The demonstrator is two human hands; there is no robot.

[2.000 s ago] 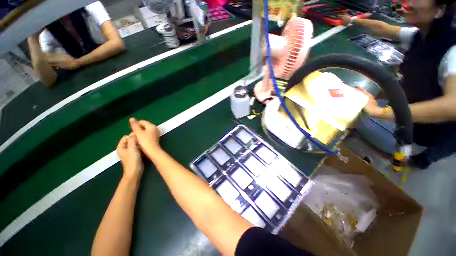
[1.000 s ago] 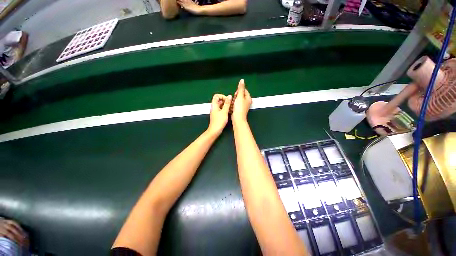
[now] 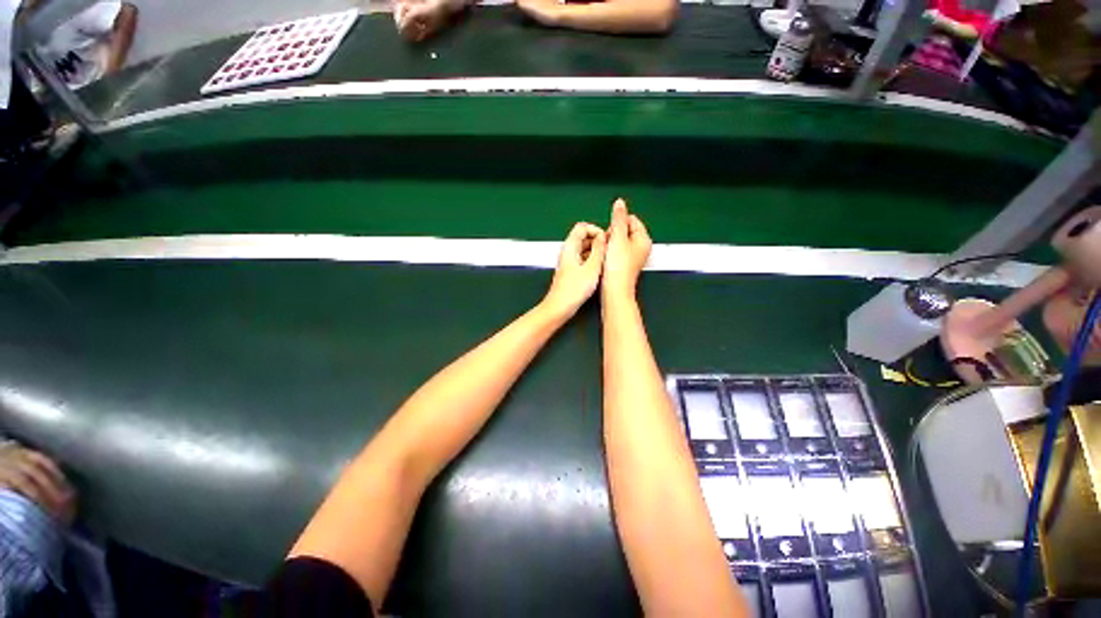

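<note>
My left hand (image 3: 580, 268) and my right hand (image 3: 625, 251) are bare and touch each other over the near white edge strip of the green conveyor belt. The left fingers are curled; a finger or thumb of the right points away from me. No object shows in them, but the space between the palms is hidden. A clear-and-black blister tray (image 3: 791, 462) of pale rectangular parts lies on the green worktop (image 3: 242, 398) to the right of my right forearm, which overlaps its left edge.
At right are a white pump bottle (image 3: 896, 321), a pink fan (image 3: 1008, 312), a blue hose (image 3: 1048, 465), a round white machine (image 3: 966, 465) and a yellow-gold card (image 3: 1075, 495). Across the belt are a white tray (image 3: 280, 52) and a person's arms (image 3: 604, 15). Another hand (image 3: 34, 477) is at lower left.
The view has swung right-to-left, then slightly back, so the box and black hose are out of view. My hands have stayed together near the white strip.
</note>
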